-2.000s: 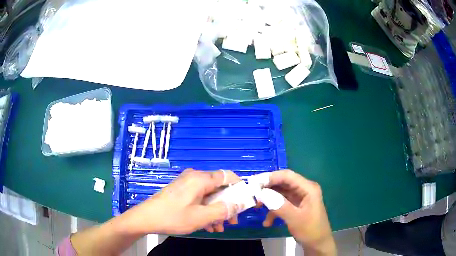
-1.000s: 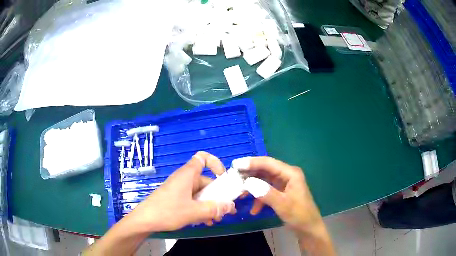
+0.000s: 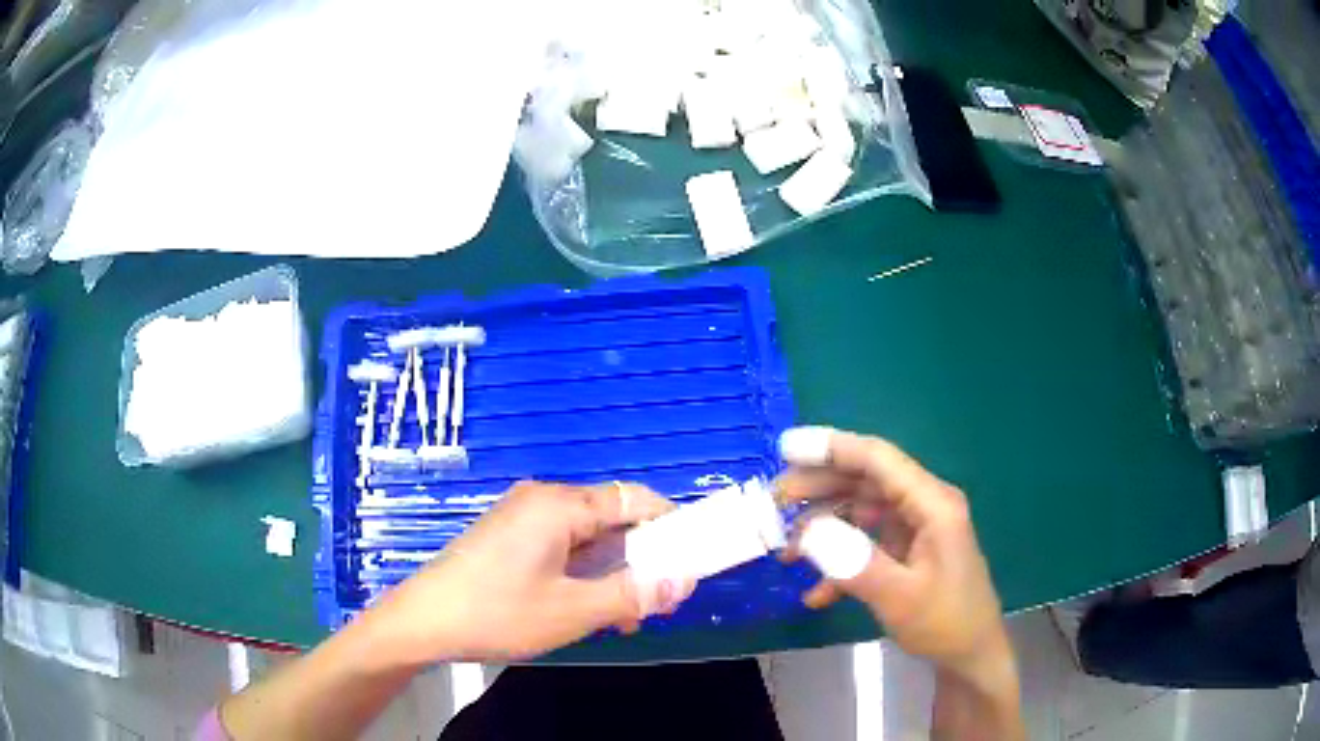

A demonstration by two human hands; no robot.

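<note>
A white housing (image 3: 705,533), a smooth rectangular block, is held over the front of the blue tray (image 3: 623,355). My left hand (image 3: 543,572) grips its left end between thumb and fingers. My right hand (image 3: 905,550) is at the block's right end, with white finger cots on thumb and index finger. Its thumb and index finger are apart; whether it touches the block's end is unclear. White rod parts (image 3: 420,398) with crossbars lie at the tray's left end, and more thin white sticks lie below them.
A clear tub (image 3: 217,377) of white parts and a small white fitting (image 3: 280,536) are left of the tray. Behind are a white sheet (image 3: 290,130), an open bag of white blocks (image 3: 594,217) and a black flat object (image 3: 948,145). Blister trays (image 3: 1230,275) stand right. A person's dark-clothed leg shows lower right.
My right thumb and index finger have opened and moved right, away from the block, uncovering its right end. My left hand still holds the block. The camera view has shifted slightly.
</note>
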